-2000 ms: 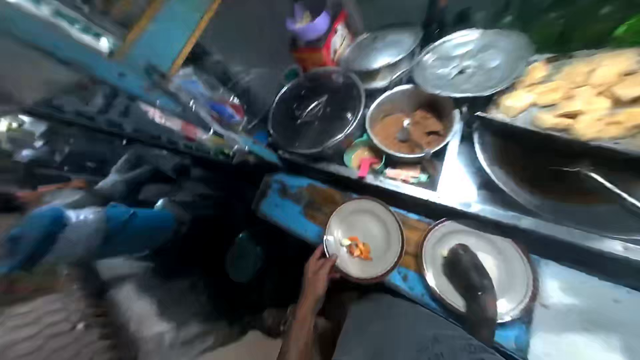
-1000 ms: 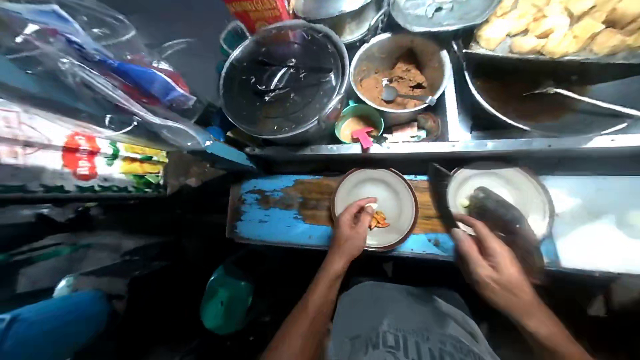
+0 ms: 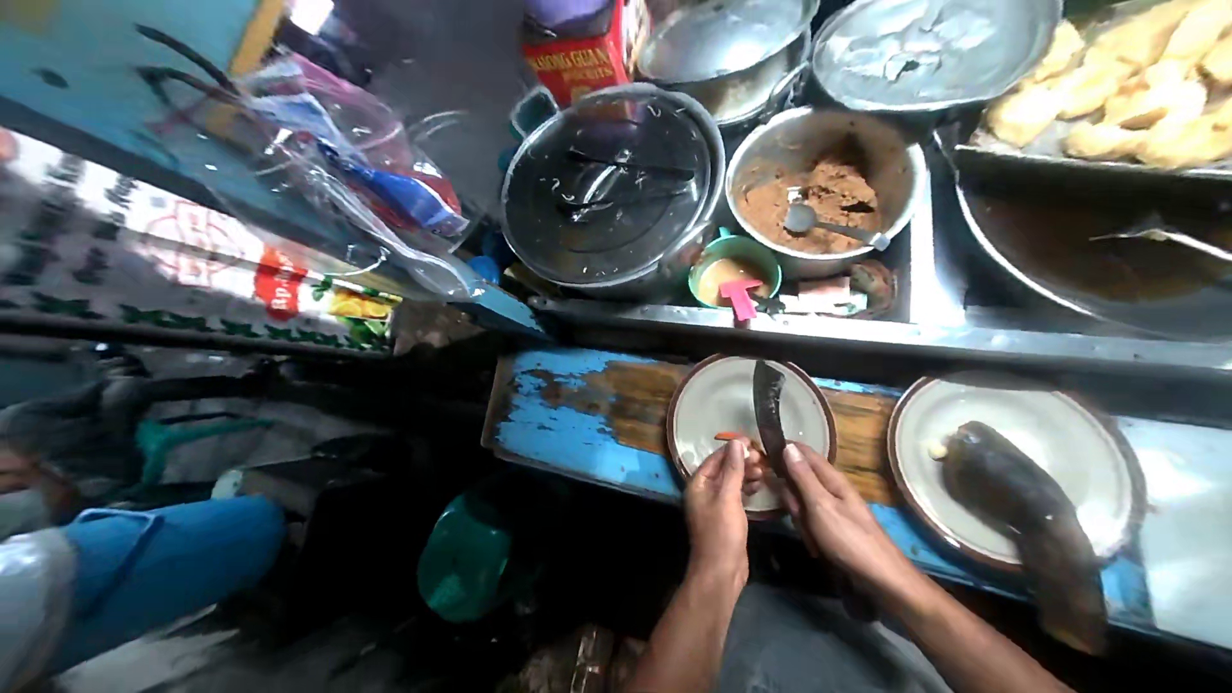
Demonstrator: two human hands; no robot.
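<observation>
My left hand (image 3: 720, 496) pinches small orange-red pieces, perhaps chili, over the front of a brown-rimmed plate (image 3: 707, 404). Right beside it, my right hand (image 3: 828, 496) grips a dark-bladed knife (image 3: 768, 404), its blade pointing away over the same plate. An orange-red sliver (image 3: 729, 436) lies on that plate. On a second brown-rimmed plate (image 3: 1088, 433) to the right rests a dark stone pestle (image 3: 1011, 481), its handle end hanging over the near rim, with a small pale piece (image 3: 937, 450) by its head. Both plates sit on a worn blue wooden board (image 3: 577, 462).
Behind a metal ledge (image 3: 866, 327) stand a lidded pot (image 3: 616, 192), a pot of brown paste (image 3: 751, 183) with a spoon, a green cup (image 3: 707, 274), a wok of brown liquid (image 3: 1039, 241) and a tray of fried food (image 3: 1126, 106). Plastic bags (image 3: 356, 173) hang left. A green stool (image 3: 465, 558) is below.
My right hand has brought the knife left, from beside the right plate to over the left plate. My left hand has moved to that plate's near side.
</observation>
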